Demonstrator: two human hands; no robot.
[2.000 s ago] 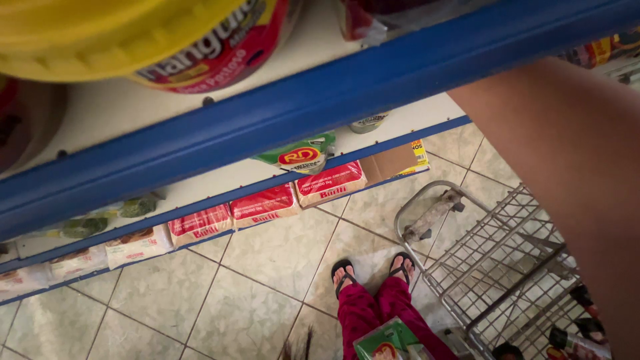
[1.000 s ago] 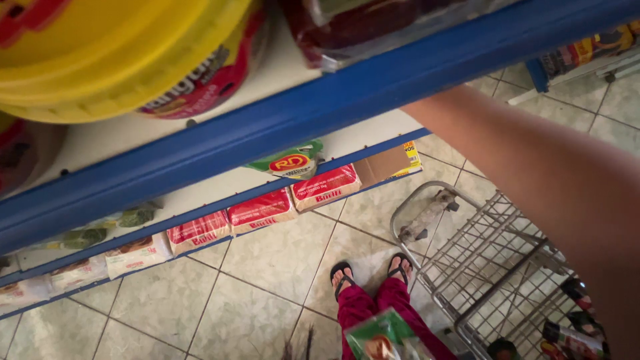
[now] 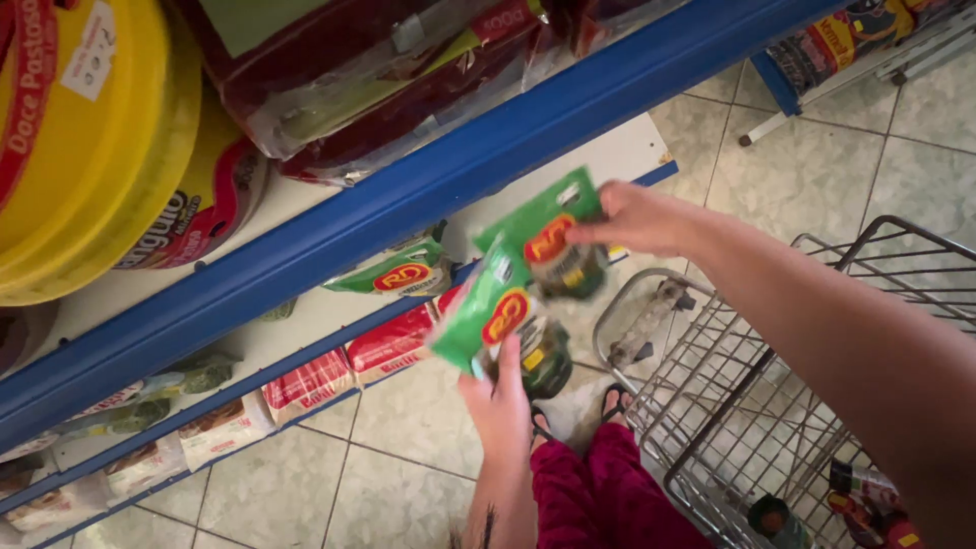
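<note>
Two green-topped plastic packets with a red and yellow logo are held side by side in front of the shelves. My left hand (image 3: 499,404) grips the lower-left packet (image 3: 476,320) by its side, thumb on the front. My right hand (image 3: 637,221) pinches the upper-right packet (image 3: 560,202) near its top and edge. Dark contents show through the clear lower part of both; they are slightly blurred. Just left of them, a similar green packet (image 3: 404,271) lies on the middle shelf.
A blue-edged shelf (image 3: 427,183) with yellow tubs (image 3: 91,152) crosses the upper left. Below sit red-and-white packages (image 3: 389,343). A metal shopping cart (image 3: 732,374) holding several items stands at the right. Another rack (image 3: 785,84) is at the upper right.
My right hand, earlier hidden behind the shelf edge, is now out in front holding a packet. The other packet has come up from the bottom of the view in my left hand.
</note>
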